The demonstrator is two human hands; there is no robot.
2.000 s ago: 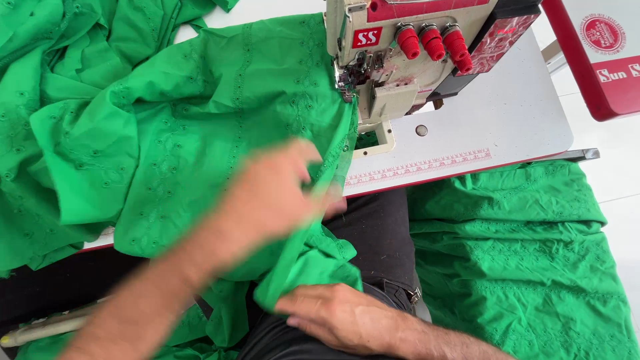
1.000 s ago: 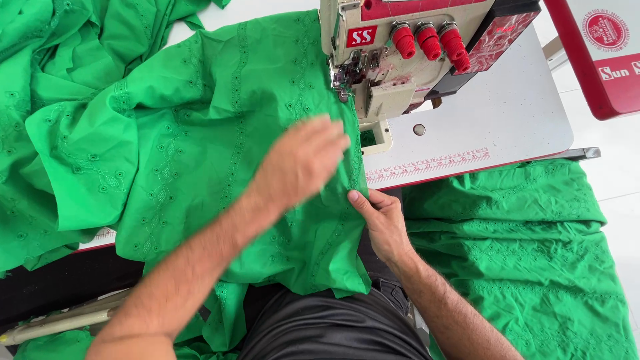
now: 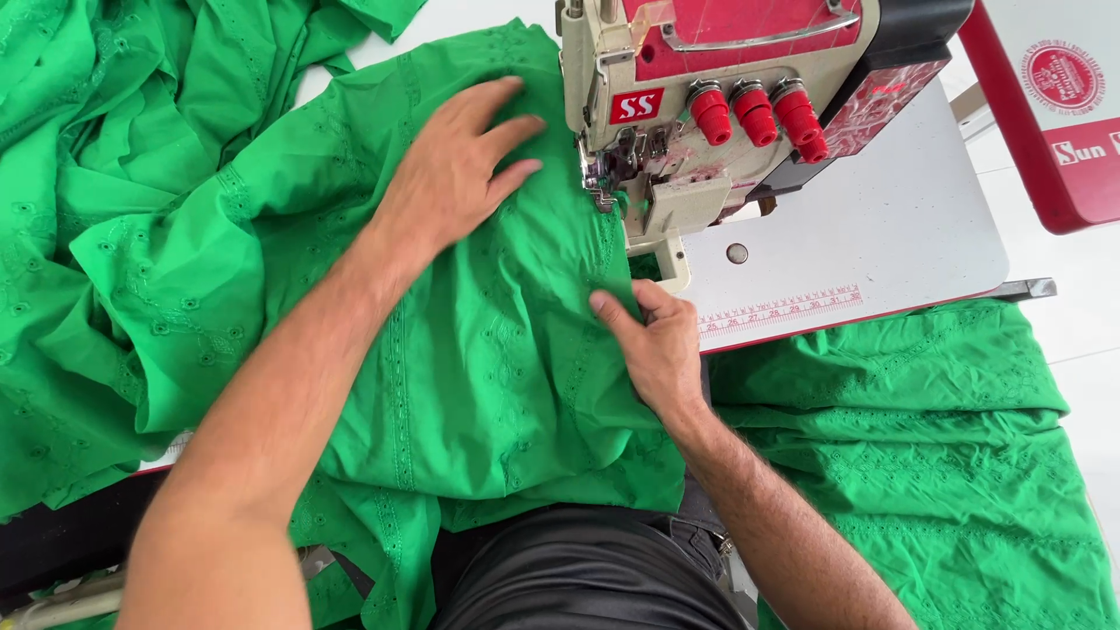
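Green embroidered eyelet fabric (image 3: 455, 367) is spread over the table, its right edge running under the presser foot (image 3: 602, 194) of an overlock sewing machine (image 3: 700, 105). My left hand (image 3: 459, 162) lies on top of the fabric, left of the foot, with its fingers spread and nothing gripped. Below the foot, my right hand (image 3: 652, 332) pinches the fabric's right edge, thumb on top and the other fingers partly hidden underneath.
More green fabric (image 3: 919, 437) hangs below the table's front edge at the right. Another green heap (image 3: 122, 114) lies at the upper left. A ruler strip (image 3: 779, 311) runs along the white tabletop (image 3: 866, 227). A red and white machine part or table (image 3: 1067, 114) stands at the upper right.
The left hand has moved up and left over the fabric. The right hand, low at the fabric's bottom corner two seconds ago, is now higher along the edge.
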